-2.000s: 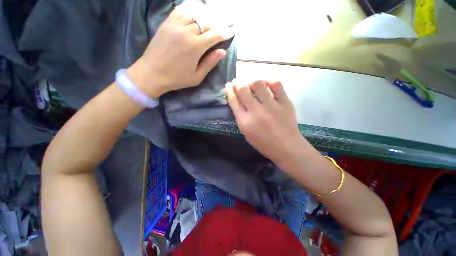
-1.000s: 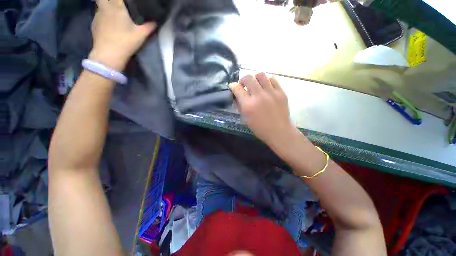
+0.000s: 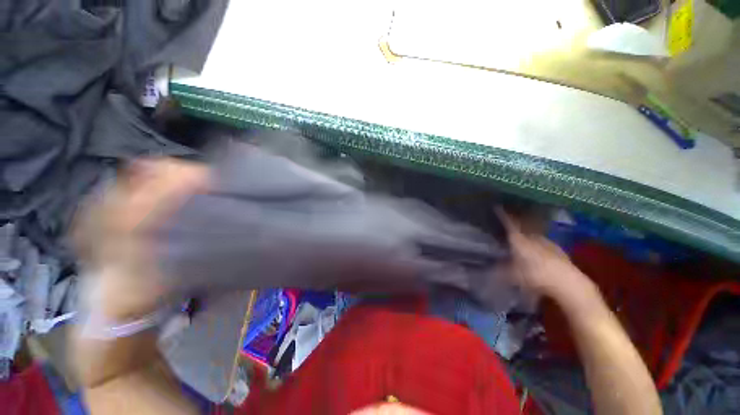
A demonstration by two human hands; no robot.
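A dark grey garment (image 3: 324, 231) is stretched between my two hands, below the table's front edge and over my lap; it is blurred by motion. My left hand (image 3: 146, 219) is at the left, strongly blurred, closed on the garment's left end. My right hand (image 3: 531, 255) is at the right, blurred, at the garment's right end; its fingertips are partly hidden by the cloth and look closed on it. Which part of the garment each hand holds cannot be told.
The white table (image 3: 487, 105) has a green edge with tape (image 3: 406, 146). Green and blue snips (image 3: 669, 126), a white curved piece (image 3: 627, 39), a yellow label (image 3: 680, 28) and a dark case (image 3: 629, 8) lie right. Grey cloth (image 3: 49, 89) is heaped left. A red basket (image 3: 690, 324) is below right.
The grey garment has come off the tabletop to below its edge. My left hand has moved down and left with it; my right hand has moved right and down. The camera view has shifted slightly.
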